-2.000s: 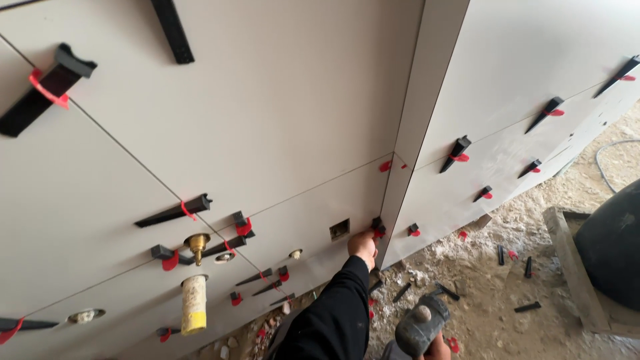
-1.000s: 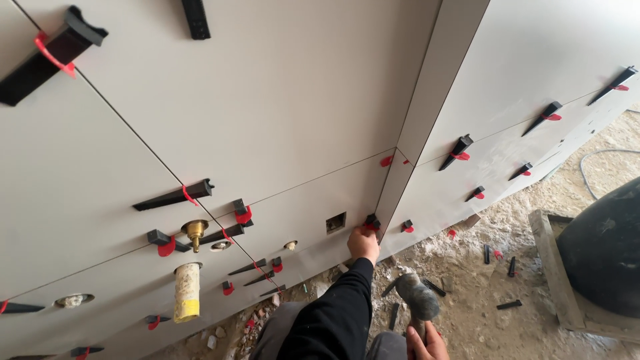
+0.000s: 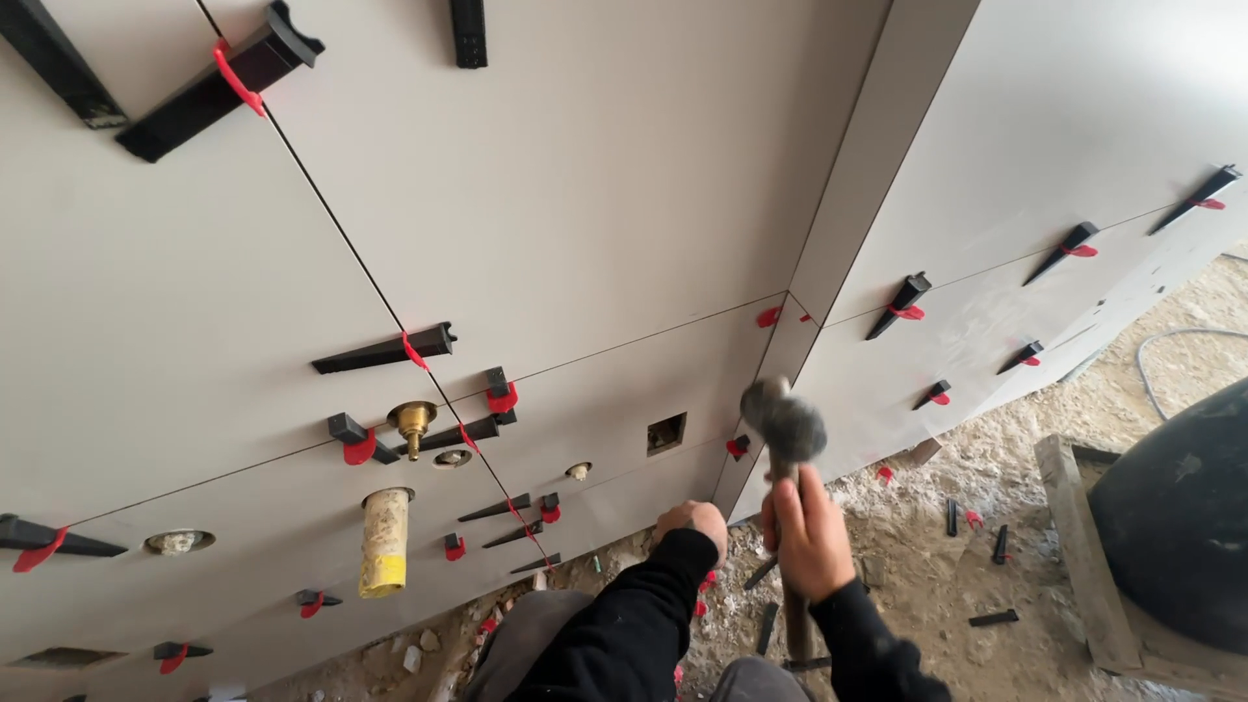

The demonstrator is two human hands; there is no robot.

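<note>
My right hand (image 3: 811, 534) grips the handle of a rubber mallet (image 3: 783, 419), its grey head raised in front of the tiled corner. Low at the wall's base, near that corner, is my left hand (image 3: 694, 526), fingers bent; whether it holds anything is hidden. Above it, a red levelling clip with a black wedge (image 3: 738, 448) sits at the corner joint. Another red clip (image 3: 768, 317) without a visible wedge is higher up. Black wedges in red clips sit along the joints of the large grey tiles, such as this wedge (image 3: 385, 349) on the left.
A brass fitting (image 3: 414, 421) and a pipe stub with yellow tape (image 3: 386, 541) stick out of the left wall. A square cutout (image 3: 666, 434) lies nearer the corner. Loose wedges (image 3: 994, 618) and rubble lie on the floor. At right, a black tub (image 3: 1180, 517) stands beside a wooden frame (image 3: 1082, 565).
My left hand has moved down from the wedge by the corner toward the wall's base. My right hand has raised the mallet from near the floor to in front of the corner.
</note>
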